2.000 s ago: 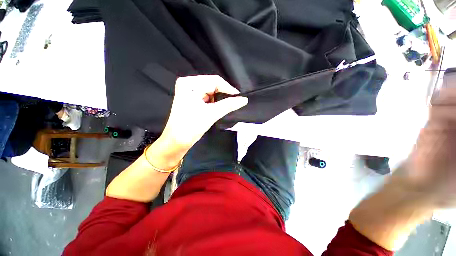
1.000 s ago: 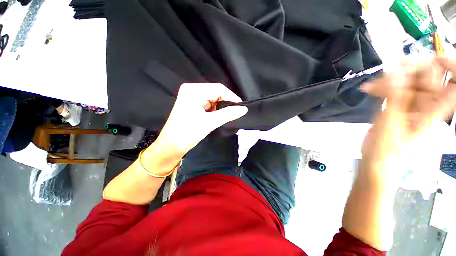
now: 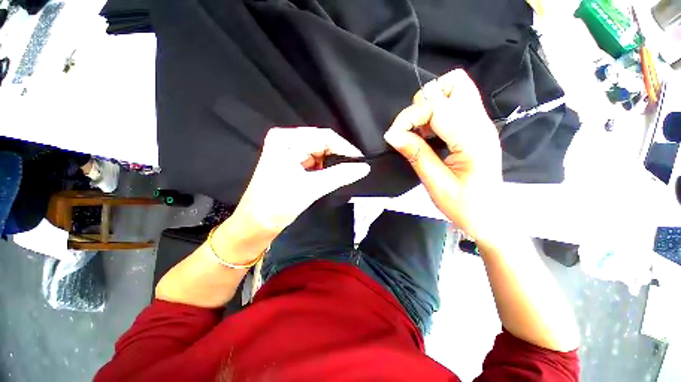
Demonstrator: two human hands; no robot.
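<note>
The black garment (image 3: 246, 97) lies in folds over the table and hangs at its near edge. My left hand (image 3: 306, 168) pinches its folded edge (image 3: 381, 154) between thumb and forefinger. My right hand (image 3: 448, 142) is just right of it over the same edge, thumb and forefinger pinched together. A needle in the right fingertips is too small to make out. A thin thread-like line (image 3: 418, 63) runs above the right hand. A white strip (image 3: 534, 109) lies on the cloth to the right.
A green box (image 3: 608, 26), an orange-handled tool (image 3: 648, 74) and small notions (image 3: 616, 86) lie at the upper right. A speckled strip (image 3: 37, 45) lies at the far left. A wooden stool (image 3: 104, 220) and part of a person (image 3: 101, 175) are below left.
My right hand has come in from the far right to the folded edge, its fingertips now pinched close to my left hand. My left hand keeps its pinch at about the same place.
</note>
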